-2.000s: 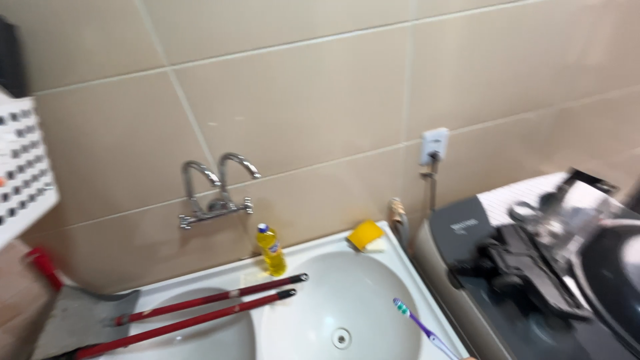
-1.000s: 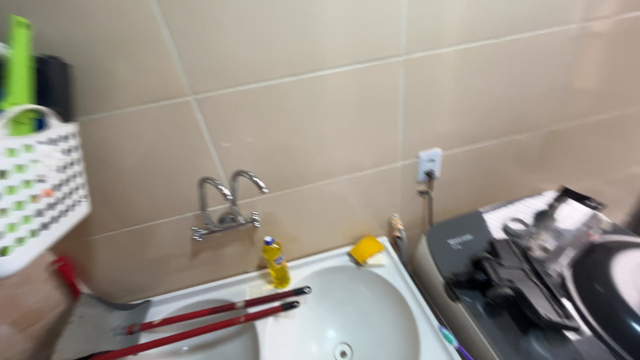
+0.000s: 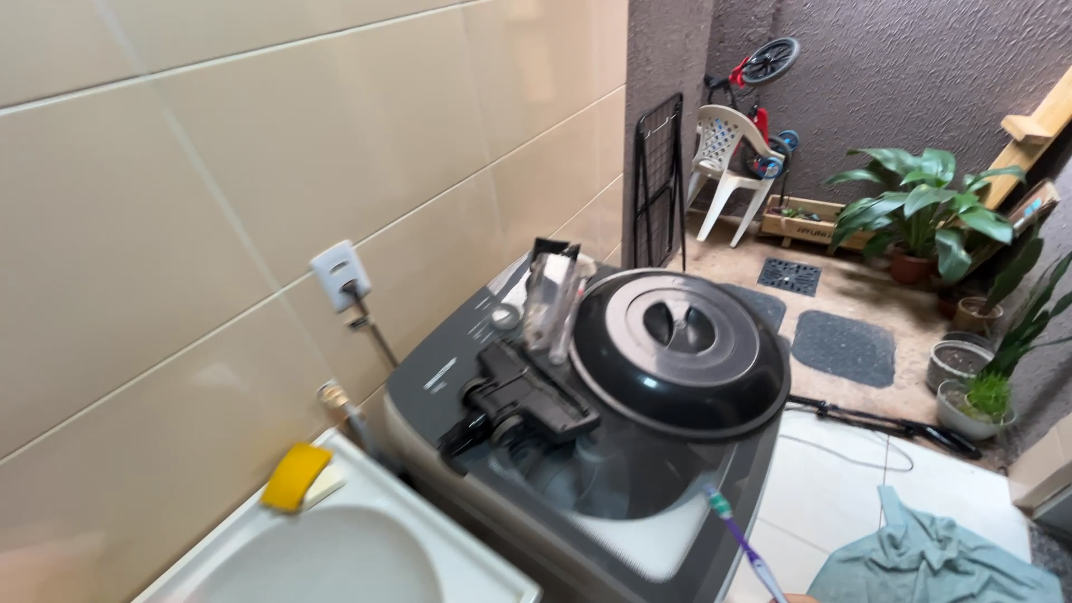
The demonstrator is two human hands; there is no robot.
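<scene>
At the bottom edge, only a fingertip of my right hand [image 3: 801, 598] shows, against the handle of a purple and white toothbrush [image 3: 745, 543]. The brush slants up to the left, its green and white bristles over the front edge of a dark top-loading washing machine [image 3: 670, 548]. A blurred pinkish patch at the lower left edge may be my left hand; its fingers cannot be made out. On the washing machine lie a black vacuum-cleaner floor head [image 3: 532, 394], a clear plastic part [image 3: 548, 301] and a large black round lid [image 3: 682, 352].
A white sink [image 3: 477, 544] with a yellow sponge [image 3: 296, 477] stands left of the machine. A plug is in the wall outlet [image 3: 341, 272]. At right, a teal cloth [image 3: 930, 553] and a black tube [image 3: 888, 423] lie on the floor, with potted plants [image 3: 921, 205] and a plastic chair [image 3: 729, 159] beyond.
The view has swung far to the right; the faucet, yellow bottle and red handles have left it. The toothbrush, barely showing at the bottom one second ago, now stands out over the machine's edge.
</scene>
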